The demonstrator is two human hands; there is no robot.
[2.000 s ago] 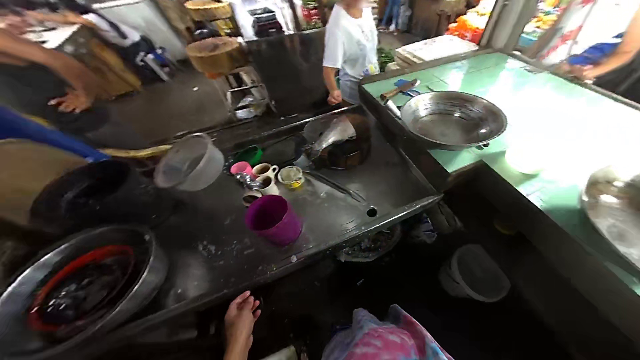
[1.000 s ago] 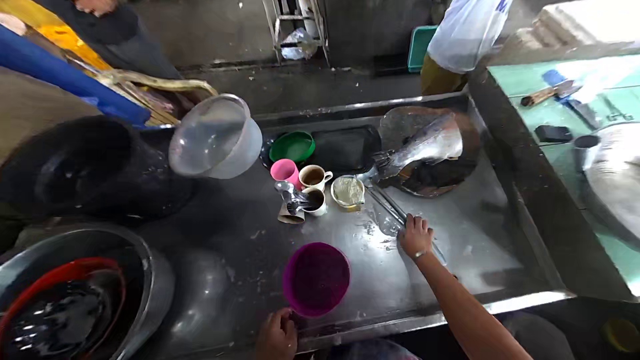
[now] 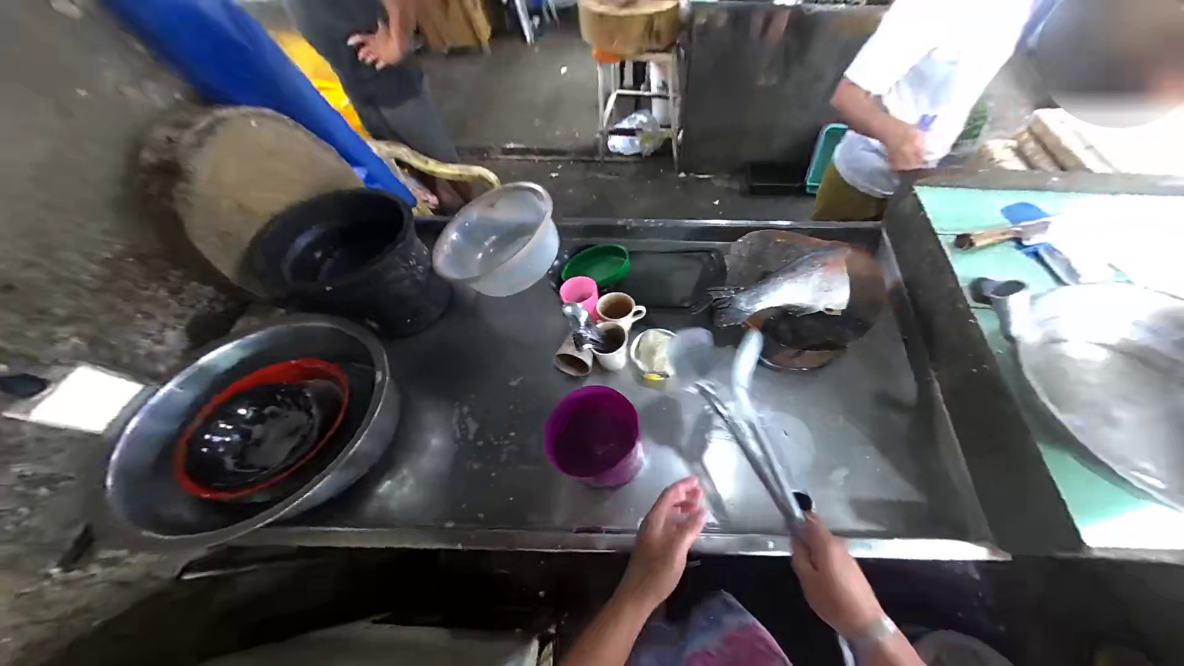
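Note:
My right hand (image 3: 828, 564) grips the handle ends of several long metal utensils (image 3: 754, 444), whose blurred upper ends rise over the steel sink counter (image 3: 490, 435). Among them a spoon or ladle shape shows, but the exact kinds cannot be told. My left hand (image 3: 671, 527) is at the counter's front edge, fingers loosely apart, holding nothing. Just beyond it to the left stands a purple plastic container (image 3: 595, 435). Farther back are a pink cup (image 3: 580, 292), several mugs (image 3: 618, 309) and a small round container (image 3: 653, 354). A large fish piece (image 3: 795, 287) lies on a round dark board (image 3: 865, 296).
At left are a steel basin (image 3: 370, 444) with a red-rimmed bowl (image 3: 342, 407) inside, a black tub (image 3: 398, 268) and a translucent basin (image 3: 527, 259). A green bowl (image 3: 601, 265) sits behind the cups. On the right tiled counter lie a knife (image 3: 994, 237) and a large pan (image 3: 1110, 370). Two people stand beyond.
My right hand has lifted the long utensils off the counter and drawn them toward the front edge. My left hand has moved right, away from below the purple container.

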